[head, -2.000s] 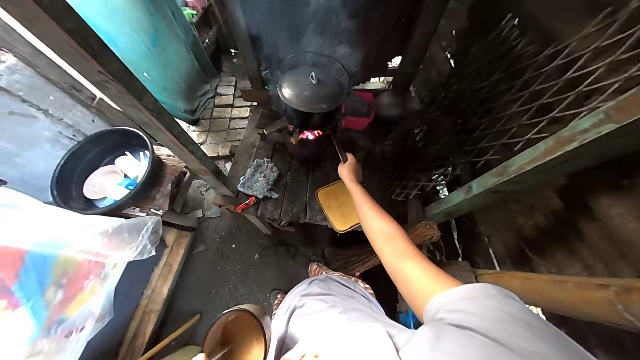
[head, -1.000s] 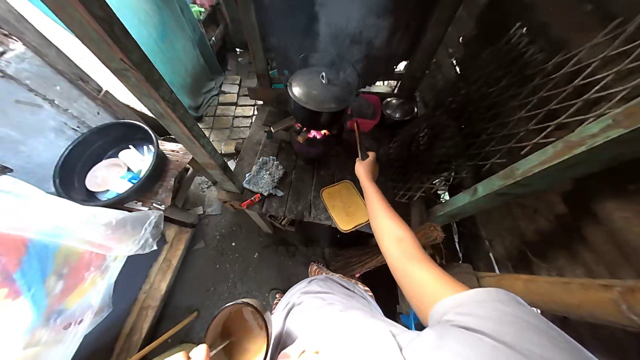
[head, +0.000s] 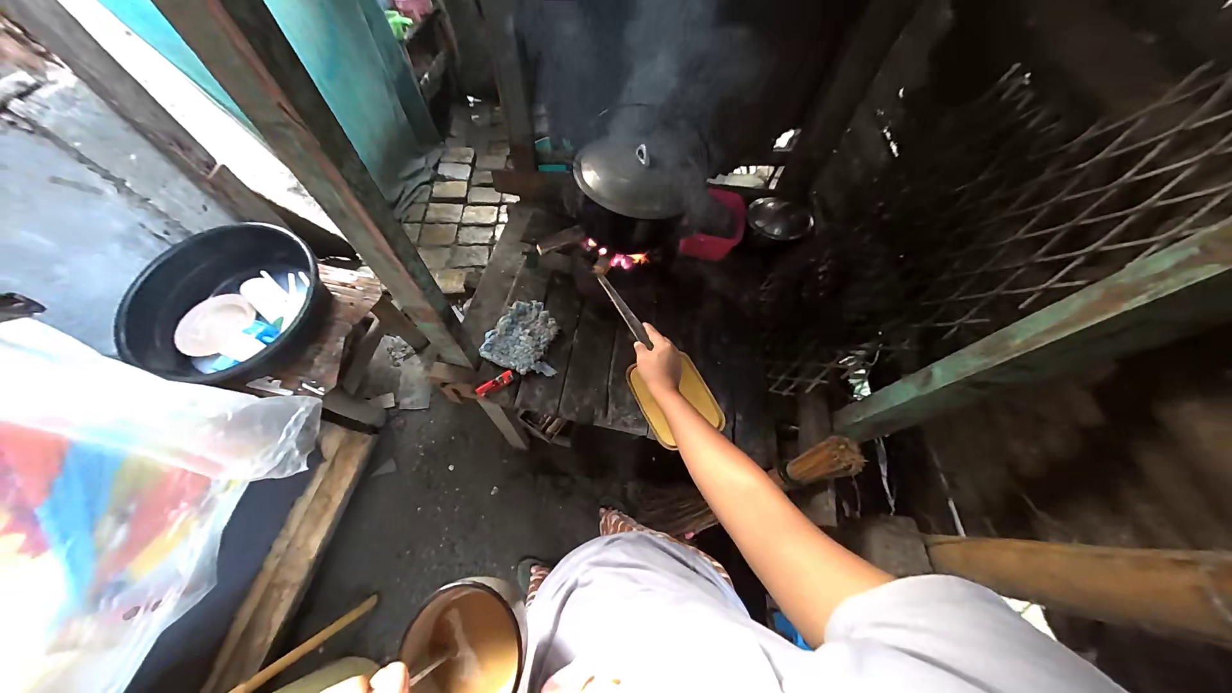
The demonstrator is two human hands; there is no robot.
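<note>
My right hand [head: 658, 362] grips a pair of metal tongs [head: 624, 310], whose far end reaches the glowing embers [head: 626, 260] under a lidded pot [head: 630, 183]. Smoke rises around the pot's metal lid. Below my right hand a yellow rectangular tray [head: 701, 393] lies on the dark wooden platform. At the bottom edge my left hand [head: 390, 678], mostly out of frame, holds a thin handle or stick that dips into a container of brown liquid [head: 472, 640].
A grey rag [head: 521, 337] and a red object [head: 495, 383] lie at the platform's left. A black basin [head: 130, 318] with dishes stands left, beside a wooden post [head: 337, 173]. A pink container [head: 727, 226] and metal bowl [head: 781, 219] sit right of the pot.
The tongs in my right hand have swung left, from beside the pot to the embers under it. My left hand stays at the container of brown liquid.
</note>
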